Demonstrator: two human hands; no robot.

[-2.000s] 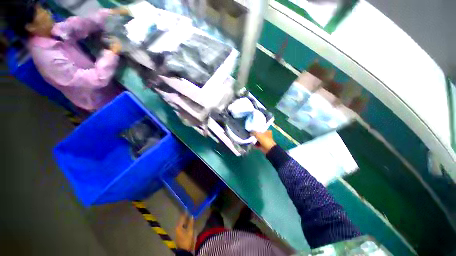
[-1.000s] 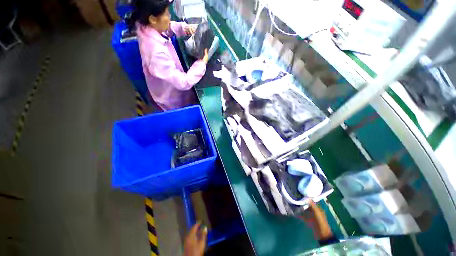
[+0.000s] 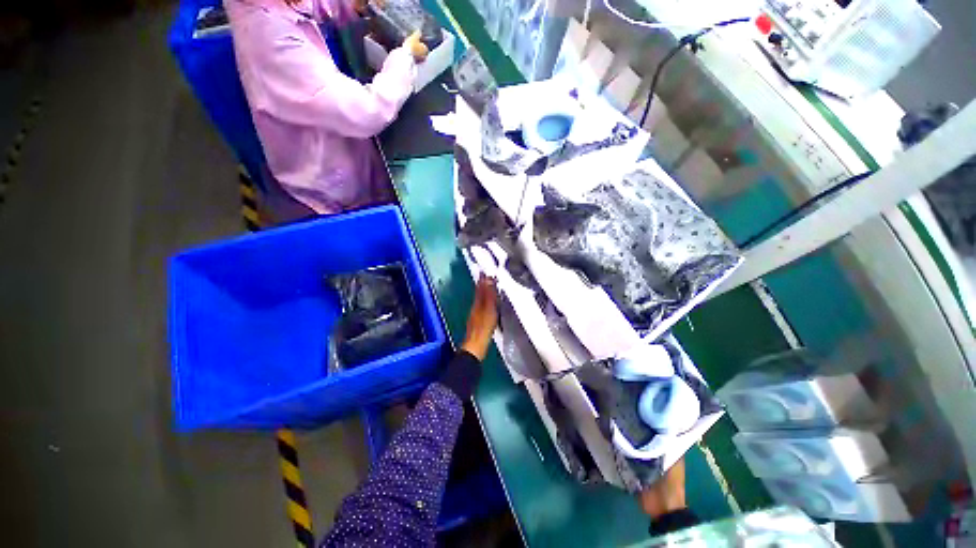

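Observation:
A row of open white retail boxes [image 3: 685,305] lies on the green bench, flaps spread to the left, with patterned grey-black film inside. The nearest box holds a pale-blue headset [image 3: 669,405] with a white headband, lying on the dark film. My left hand [image 3: 482,319] touches the outer flaps on the row's left side; its fingertips are partly hidden, so its grip is unclear. My right hand [image 3: 666,490] is at the near end of the nearest box and holds its edge, its fingers partly hidden. Another pale-blue ear cup [image 3: 553,128] shows in a farther box.
A blue bin [image 3: 257,343] with a dark bag [image 3: 375,321] stands left of the bench. A person in pink [image 3: 310,107] handles a box at the far left. Printed white boxes [image 3: 808,434] stand at the right. A white pole [image 3: 856,203] slants across the right side.
My left hand has moved up from beside the bench to the boxes' left flaps. My right hand stays by the nearest box. The view has shifted, and the film and flaps lie differently.

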